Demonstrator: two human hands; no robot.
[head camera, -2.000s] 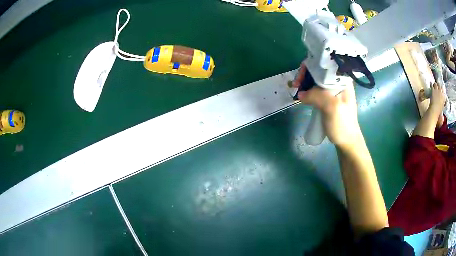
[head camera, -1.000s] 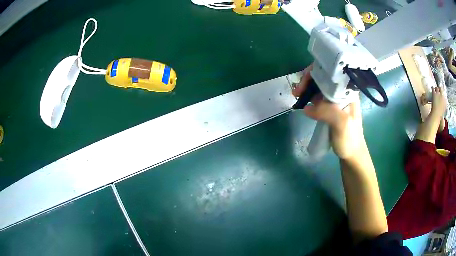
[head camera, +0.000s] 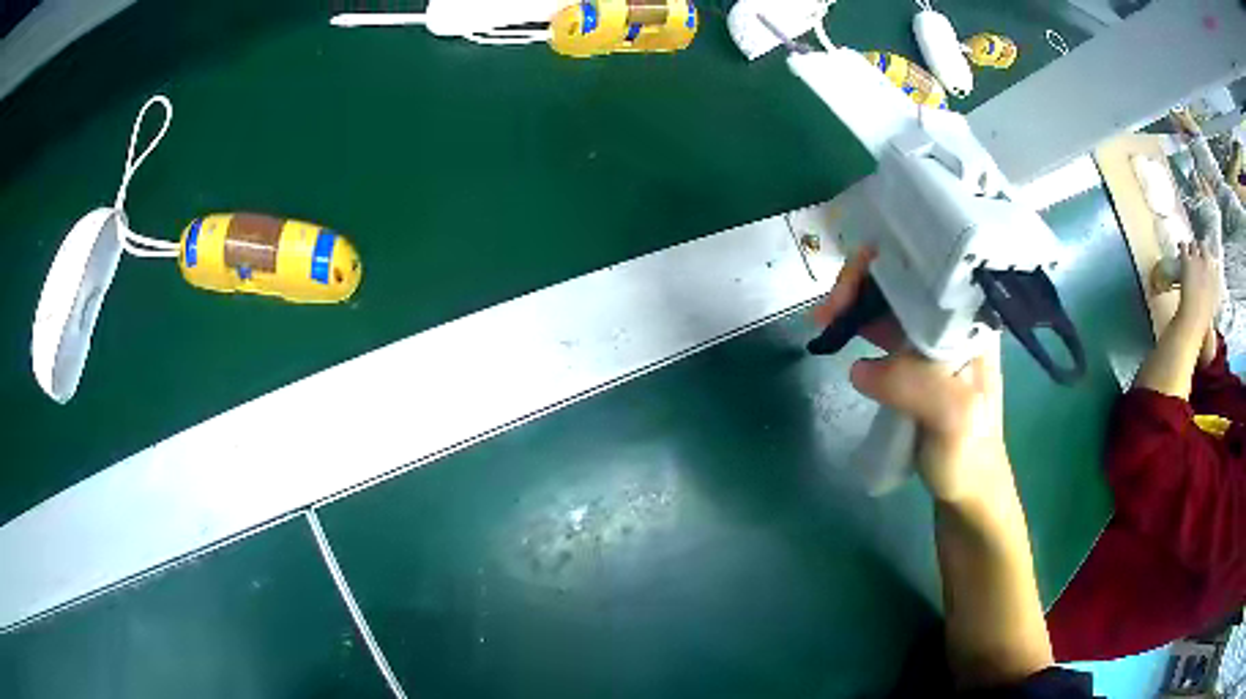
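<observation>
My right hand (head camera: 936, 396) reaches in from the lower right and is closed around the white dispensing gun (head camera: 950, 225). The gun's long nose points to the upper left, over the belt. Its thin tip is near a white pod (head camera: 768, 25); I cannot tell if they touch. A black trigger lever (head camera: 850, 325) shows by my fingers, and a black loop (head camera: 1036, 321) hangs at the rear. A yellow capsule (head camera: 271, 257) lies on the belt at the left, corded to a white pod (head camera: 77, 303). My left hand is not in view.
The dark green belt (head camera: 451, 150) also carries another yellow capsule (head camera: 625, 25) and several products near the top. A pale guide rail (head camera: 451, 369) separates it from the green bench top (head camera: 547, 546). A slanted grey post (head camera: 1107, 82) and a person in a red sleeve (head camera: 1161, 505) are at the right.
The products on the belt have moved left and slightly down. My right hand and the gun have moved down and slightly right. The white pod near the tip has come into view.
</observation>
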